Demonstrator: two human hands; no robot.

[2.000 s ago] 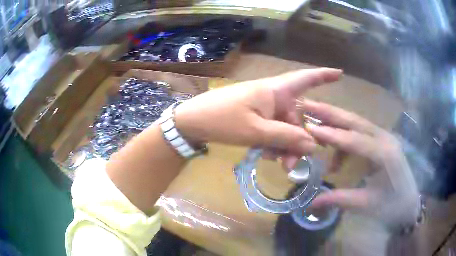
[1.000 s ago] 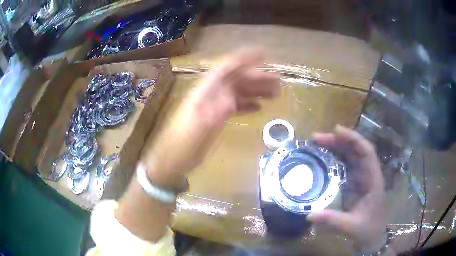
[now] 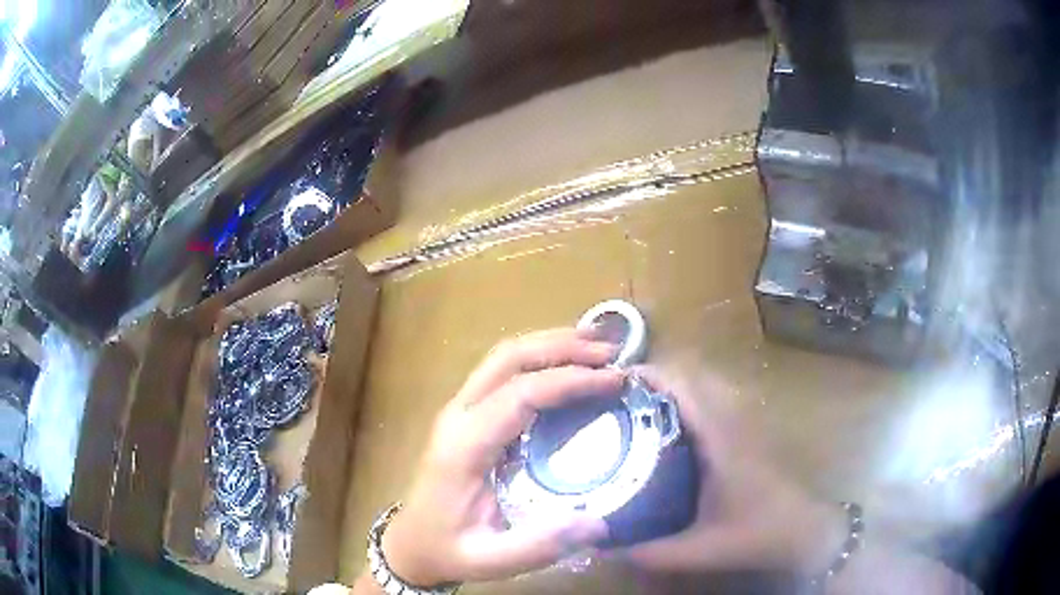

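Note:
A black speaker body (image 3: pixel 665 502) stands tilted on the bench, near the bottom middle. A chrome end ring (image 3: pixel 654 421) sits on its open end, around a glaring bright white disc (image 3: pixel 587 451). My left hand (image 3: pixel 488 447) wraps around the ring and the left side of the body. My right hand (image 3: pixel 744 494), blurred, is on the right side of the body; its fingertips are partly hidden behind it. A small white ring (image 3: pixel 629 320) lies on the bench just behind, next to my left fingertips.
An open carton (image 3: pixel 358 384) of chrome rings is at the left. Behind it stands a second carton (image 3: pixel 380 200) with dark lining and one bright ring. Grey stepped metal bins (image 3: pixel 837 314) are at the right, and a thin black cable (image 3: pixel 1038 447) at the right edge. Brown cardboard covers the bench.
My left hand has come down from above the bench and taken hold of the ring and body. The body has moved slightly left and tilted. The view has turned, showing more of the metal bins.

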